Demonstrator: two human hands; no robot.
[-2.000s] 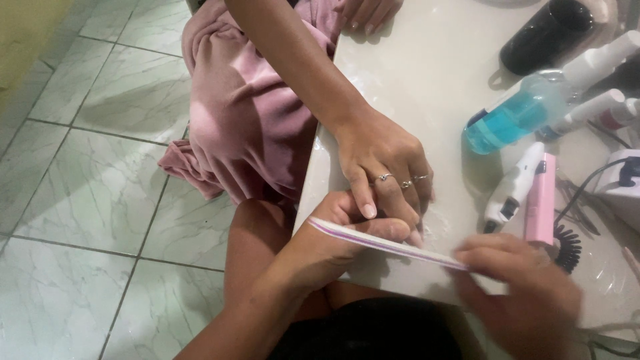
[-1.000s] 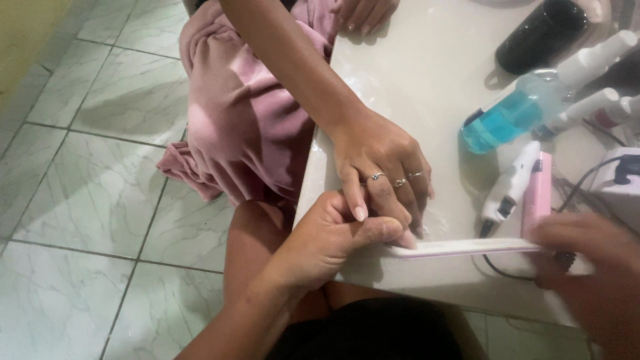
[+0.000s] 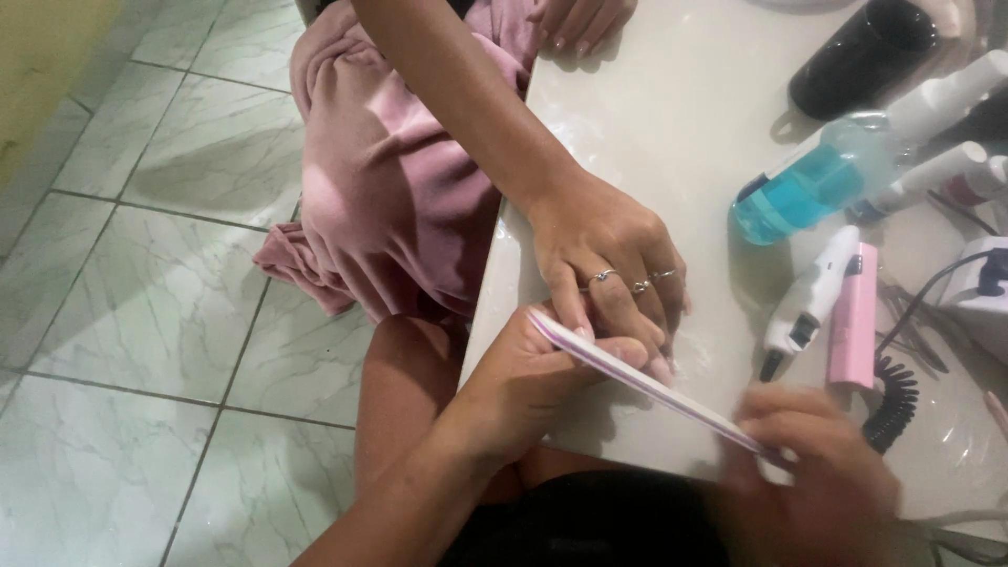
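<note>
Another person's hand (image 3: 610,244), with several thin silver-coloured rings, lies palm down over the table's near-left corner. My left hand (image 3: 535,378) holds that person's fingers from below, its thumb stretched along them. My right hand (image 3: 815,465), blurred, grips the right end of a white nail file (image 3: 654,390) with a purple edge. The file slants up to the left across the fingertips and my left thumb, its far end over the base of my left hand's fingers. Whether it touches a nail, I cannot tell.
On the white table (image 3: 669,94) lie a blue-liquid bottle (image 3: 811,185), a black cylindrical container (image 3: 862,59), a white handheld device (image 3: 811,299), a pink bar-shaped object (image 3: 853,323) and a black coiled cord (image 3: 894,405). The person's other hand (image 3: 587,24) rests at the far edge.
My right hand swung out to the right with the file nearly level a second ago; it is now back nearer my left hand, and the file slants again.
</note>
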